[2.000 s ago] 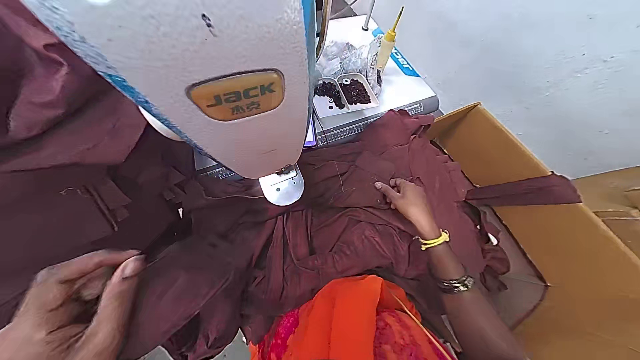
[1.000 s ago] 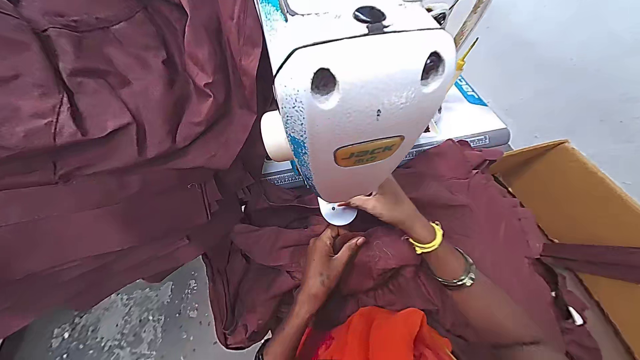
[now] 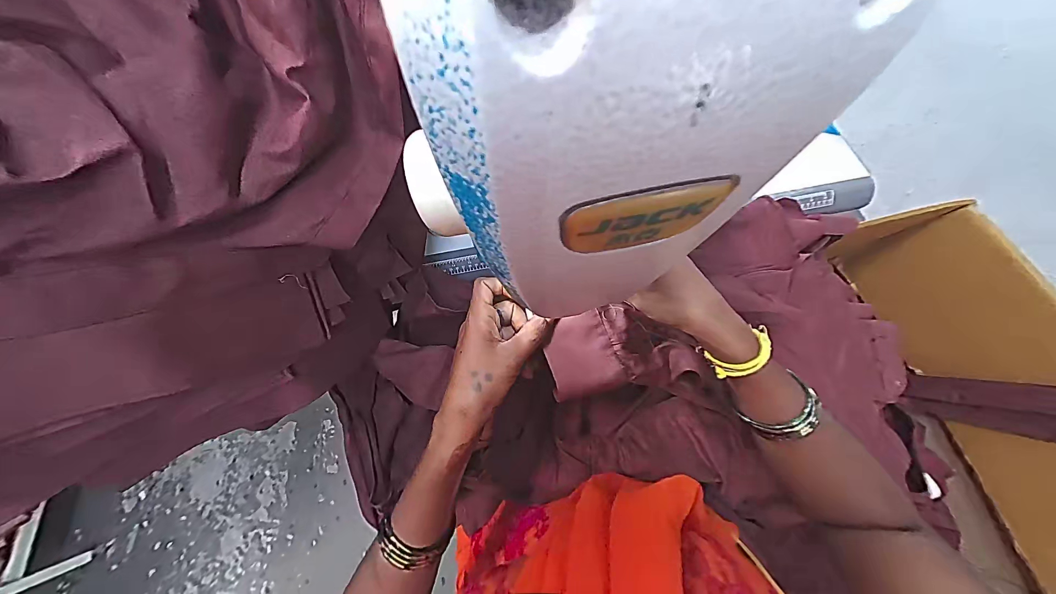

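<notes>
The head of a white and blue Jack sewing machine (image 3: 627,140) fills the upper middle and hides its needle area. Just below its lower left edge, my left hand (image 3: 491,342) has its fingers curled together on the maroon fabric (image 3: 586,355). My right hand (image 3: 681,301) reaches in at the head's lower right side, against the same cloth; its fingertips are hidden behind the machine, so its hold cannot be told. Gathered maroon cloth spreads beneath both wrists and over my lap.
A large pile of maroon cloth (image 3: 190,247) rises on the left. An open cardboard box (image 3: 957,289) stands at the right, with a maroon strip over its edge. Part of the machine bed with a printed scale (image 3: 813,198) shows behind. Grey speckled floor (image 3: 239,487) lies at lower left.
My left hand was at the far left two seconds ago, then came to the cloth below the machine head. My right hand has moved from the cloth at right to the head. The view has come closer.
</notes>
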